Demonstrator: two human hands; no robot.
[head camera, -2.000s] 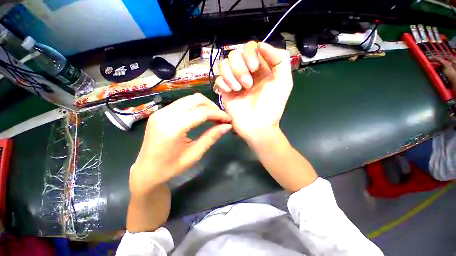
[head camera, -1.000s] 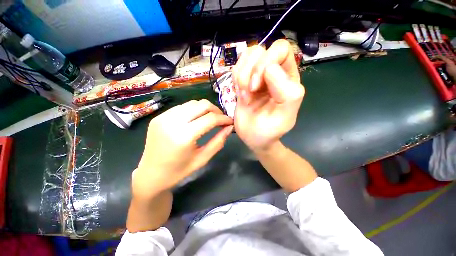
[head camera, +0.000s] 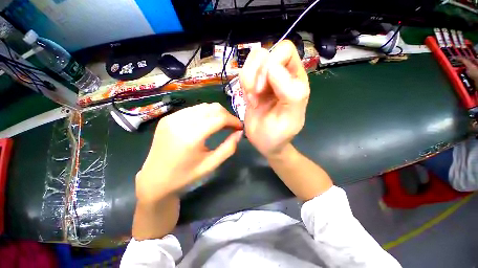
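My left hand (head camera: 188, 146) is over the dark green mat (head camera: 361, 115), with its thumb and forefinger tips close together at the edge of my right palm. Whether anything tiny is between them cannot be told. My right hand (head camera: 278, 99) is raised palm up with its fingers curled. No object shows in it, but the curled fingers hide part of the palm. A white-and-red taped piece (head camera: 238, 99) lies behind my right hand, partly hidden. A white cable (head camera: 296, 23) runs up from behind my right fingers.
A taped handheld scanner (head camera: 139, 115) lies left of centre. A water bottle (head camera: 63, 63) stands tilted in view by the monitor (head camera: 105, 21). A black mouse (head camera: 172, 66) and black oval pad (head camera: 131, 65) are at the back. A red tray (head camera: 453, 73) and another person's hand are far right.
My right hand has turned and its fingers have curled more since the earliest frame, uncovering the white-and-red piece. My left hand has stayed nearly in place.
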